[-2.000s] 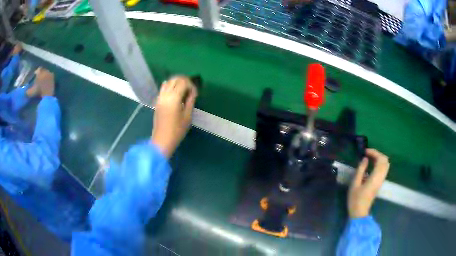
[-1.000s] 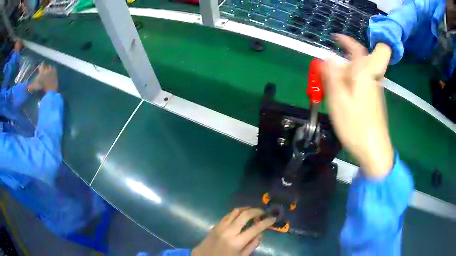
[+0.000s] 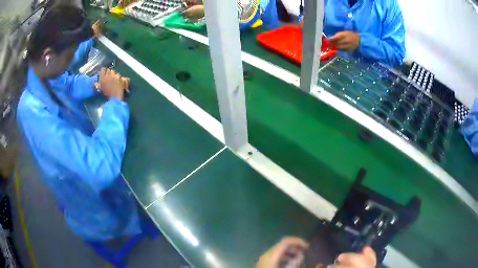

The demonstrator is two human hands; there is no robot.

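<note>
The black press fixture (image 3: 361,220) stands at the lower right, its two prongs up and its near end cut off by the bottom edge. The silver toggle clamp linkage (image 3: 373,226) shows on it, but no red grip is visible. My right hand (image 3: 356,259) is curled in a fist just below the linkage, around where the handle lies, partly cut off. My left hand (image 3: 285,253) is blurred and cut off beside the fixture's near left side. A dark patch shows at its fingers, too unclear to name. The nest is hidden.
A white post (image 3: 228,78) stands on the near conveyor rail (image 3: 293,188), another on the far rail. Black parts lie on the green belt (image 3: 278,125). Blister trays (image 3: 388,104) and a red tray (image 3: 283,43) lie across it. A person in blue (image 3: 78,141) works at left; others are opposite.
The view has swung left and up, so the fixture sits lower right. My right hand has moved down from beside the upright red grip, which no longer shows. My left hand remains near the fixture's near end.
</note>
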